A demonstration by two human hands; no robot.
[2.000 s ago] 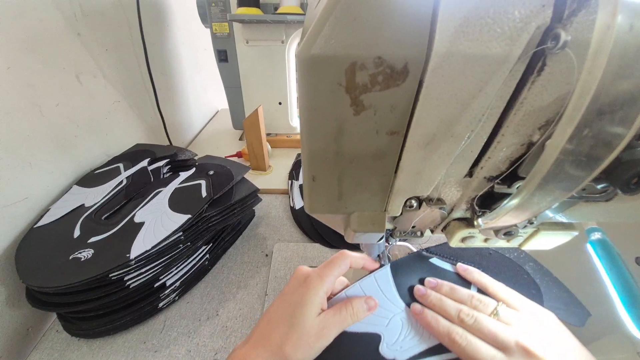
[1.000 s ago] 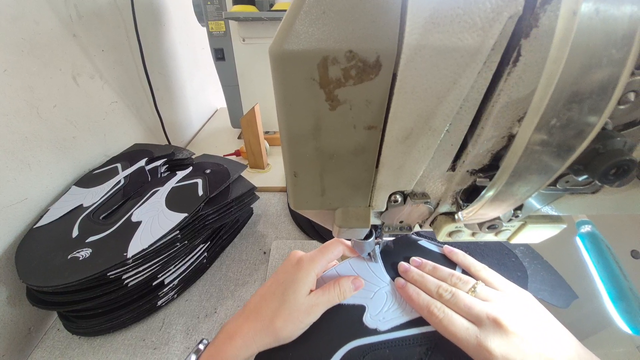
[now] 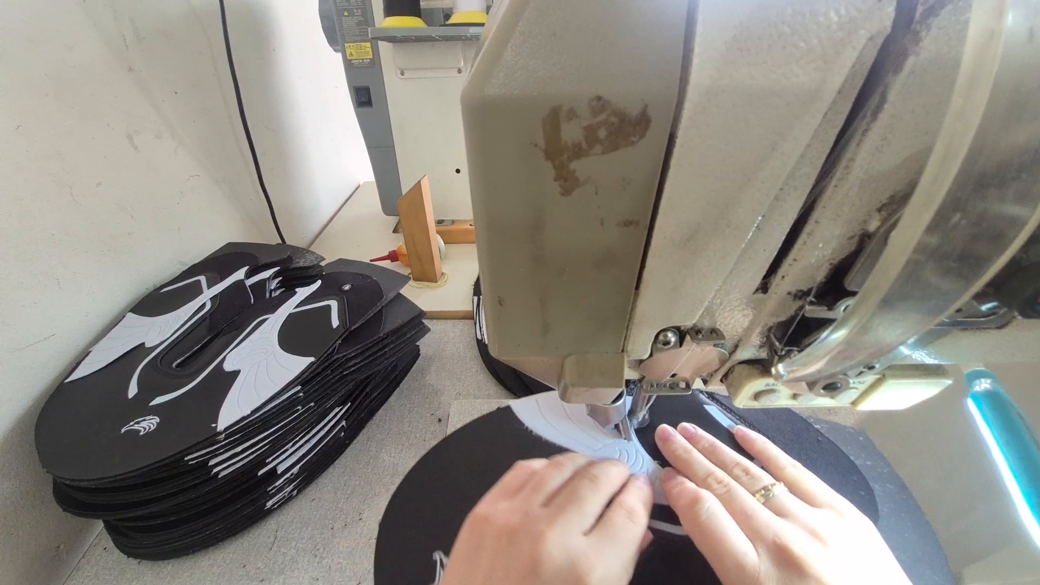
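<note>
A black shoe-upper piece [image 3: 471, 471] with a white wing-shaped overlay [image 3: 569, 426] lies under the presser foot [image 3: 621, 418] of an industrial sewing machine [image 3: 569, 195]. My left hand [image 3: 552, 520] rests on the piece just in front of the foot, its fingers curled at the overlay's near end; whether it pinches the material is hidden. My right hand [image 3: 756, 504], with a ring on one finger, lies flat on the black part to the right of the foot, fingertips close to it. The needle's tip cannot be made out.
A tall stack of similar black and white pieces [image 3: 236, 366] stands at the left by the wall. More pieces [image 3: 487, 349] lie behind the machine head. Further back are a wooden block [image 3: 420, 231], a red-tipped bottle [image 3: 390, 256] and another machine [image 3: 431, 122]. A lit blue-green tube [image 3: 1007, 447] is at right.
The piece has turned under the foot, so its rounded black end now shows at the left. My left hand has moved nearer to me and to the right, away from beside the foot.
</note>
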